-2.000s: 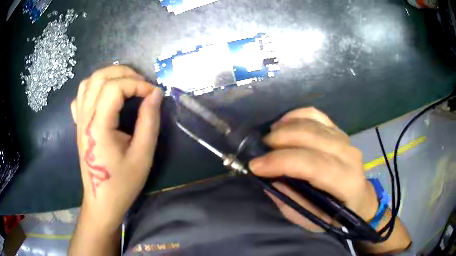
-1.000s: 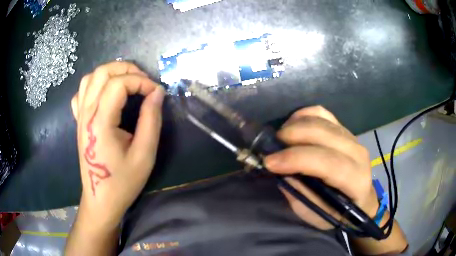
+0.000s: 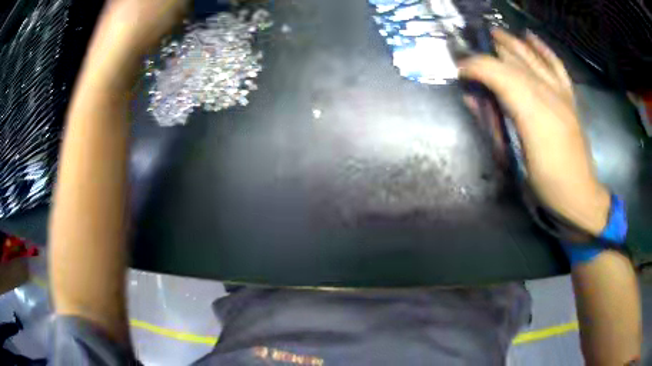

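Observation:
My right hand is at the upper right, blurred, around the dark handle of the soldering iron; its tip cannot be made out. Blue boards with bright silvery areas lie at the top, just left of my right hand and partly cut off by the top edge. My left hand is at the top left, cut off by the picture's edge; its fingers are hidden. A pile of glassy loose components lies right of my left forearm.
The dark green bench top has a glare patch and small specks right of the middle. A shiny black plastic-wrapped thing is at the left edge. A blue strap and black cord are at my right wrist. A red item shows at the right edge.
Both hands have moved up and away from the bench's near edge. The board worked on is gone from the middle. The view has shifted, so the component pile sits further right.

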